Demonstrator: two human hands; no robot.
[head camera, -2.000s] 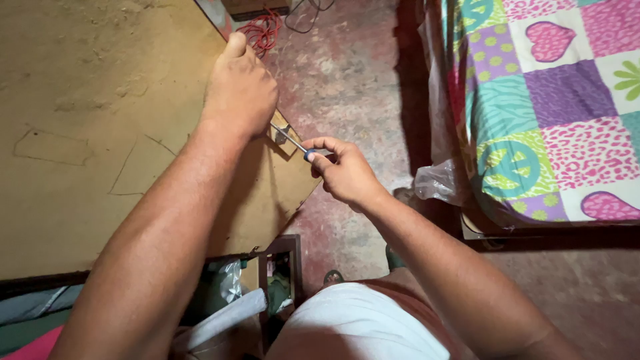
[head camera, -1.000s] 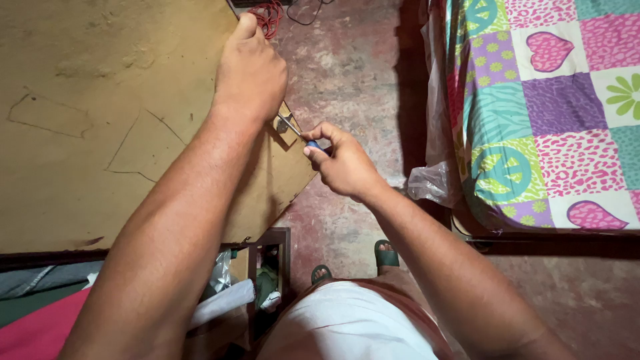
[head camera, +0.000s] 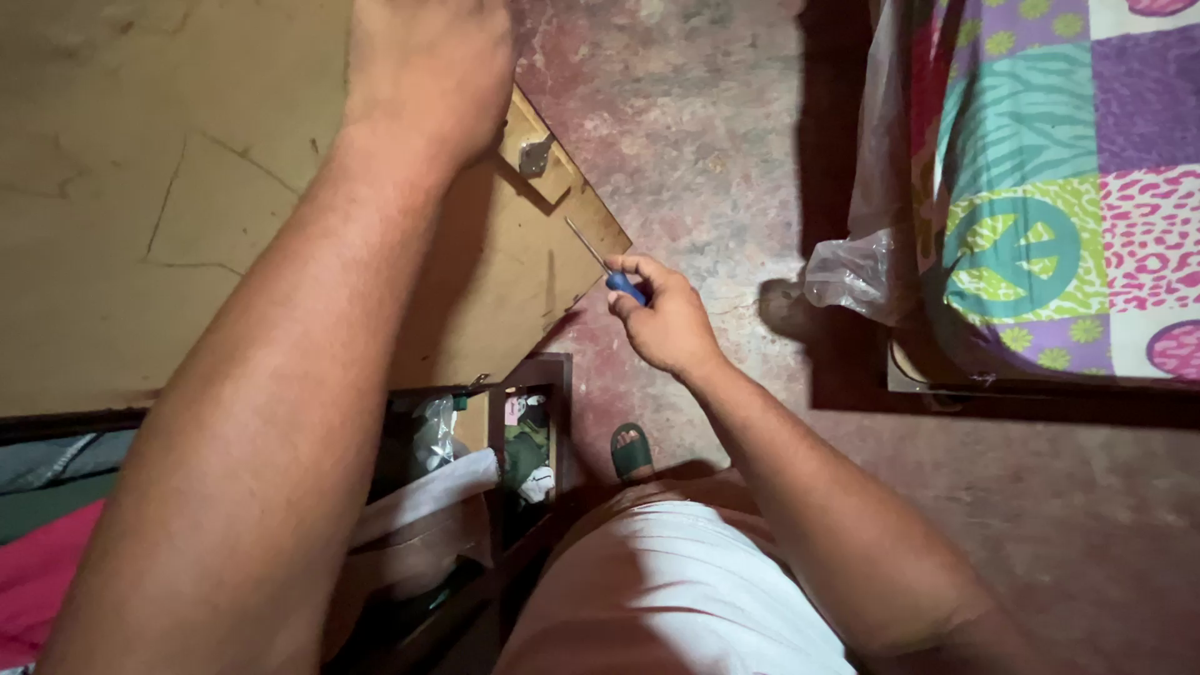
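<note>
My right hand (head camera: 664, 314) holds a screwdriver by its blue handle (head camera: 626, 287); its thin metal shaft (head camera: 586, 246) points up and to the left, over the corner of a large wooden panel (head camera: 487, 309). A small metal plate (head camera: 535, 157) with a pointed shape sits on a wooden strip (head camera: 553, 183) near the panel's edge, apart from the screwdriver's tip. My left hand (head camera: 431, 84) is at the panel's edge, above and left of the metal plate. Its fingers run out of the top of the view, so whether it grips the edge cannot be told.
A bed with a patchwork-print cover (head camera: 1022, 122) stands at the right, with clear plastic (head camera: 848, 272) hanging at its side. Below the panel is a dark wooden drawer or compartment frame (head camera: 562, 403) with cloth items and plastic inside. A sandalled foot (head camera: 632, 452) rests on the worn reddish floor (head camera: 694, 141).
The screwdriver's tip was at the metal plate in the earlier frames; my right hand has drawn it back, down and away from the plate. The view has shifted.
</note>
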